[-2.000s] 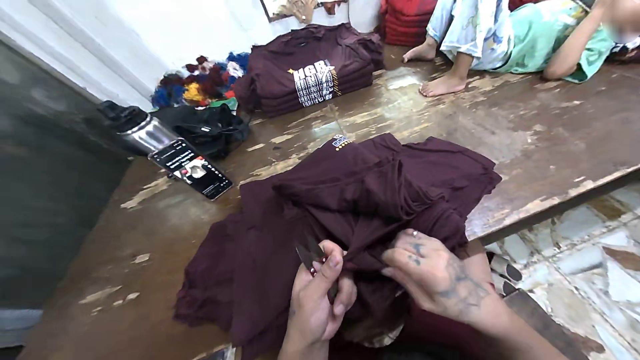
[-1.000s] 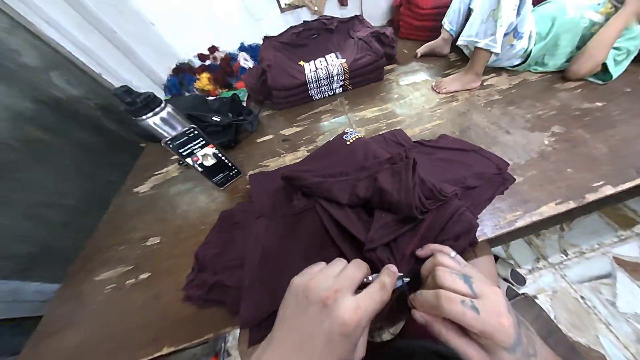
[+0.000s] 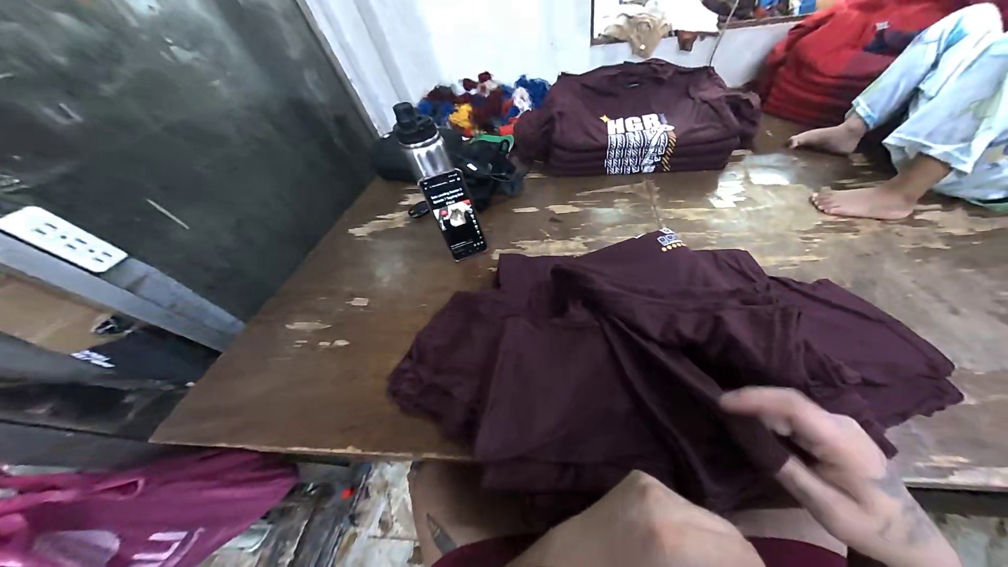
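Observation:
Maroon shirts (image 3: pixel 551 378) lie in a loose pile at the near edge of the wooden table, one with a small printed emblem near its top. My right hand (image 3: pixel 835 457) is at the pile's right side, thumb and index finger on a fold of maroon cloth that it holds. My left hand (image 3: pixel 638 528) is at the bottom of the view, close in front of the pile; its fingers are hidden below the back of the hand, so what it holds cannot be seen.
A phone (image 3: pixel 455 216) leans on a steel bottle (image 3: pixel 425 150) beyond the pile. Behind stand folded maroon shirts (image 3: pixel 646 126), colourful yarn or cloth scraps (image 3: pixel 472 106) and a red garment stack (image 3: pixel 819 67). A person's bare feet (image 3: pixel 866 201) rest at the table's right. A magenta cloth (image 3: pixel 142 504) hangs lower left.
Two seconds ago my left hand held small metal thread snips; now they are out of sight. Both hands have moved lower from the pile. The view has turned to the left.

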